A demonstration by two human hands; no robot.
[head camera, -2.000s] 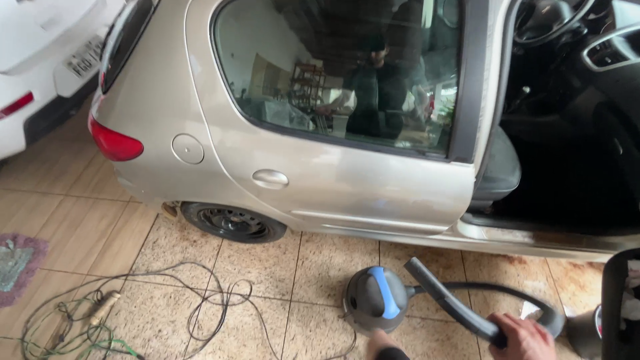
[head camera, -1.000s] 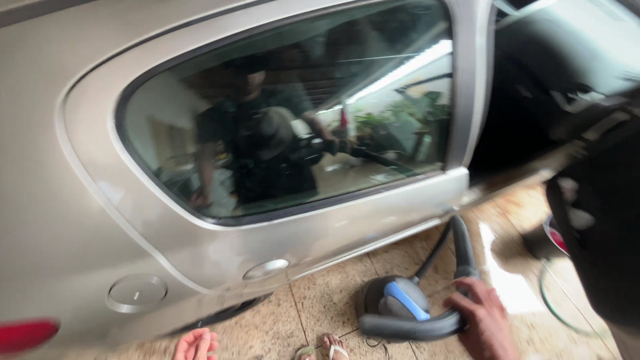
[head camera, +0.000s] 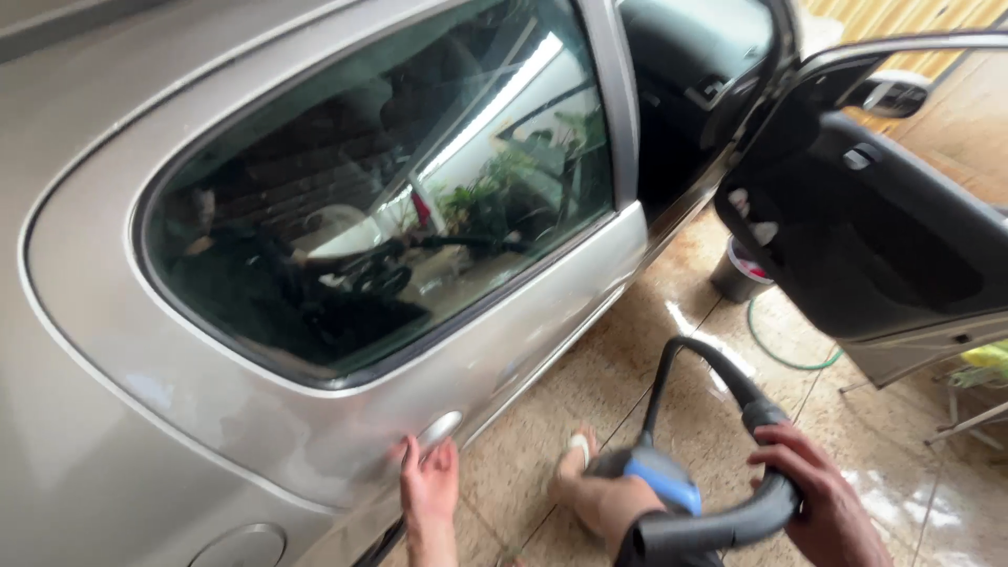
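My left hand is raised at the rear door handle of a silver car, its fingertips at the handle's lower edge; whether they grip it cannot be told. In my right hand is the curved black tube of a vacuum cleaner, its open end pointing left. A black hose arches from the tube back to the vacuum cleaner body, grey with a blue part, on the floor beside my leg. The rear door is closed, and its window reflects the surroundings.
The front door stands open at the right. Near its lower edge is a dark bucket with something red inside. A green garden hose curves over the tiled floor. A folding metal stand is at the far right.
My left hand has come up to the rear door handle. My right hand still holds the vacuum tube. The view has moved closer to the rear door.
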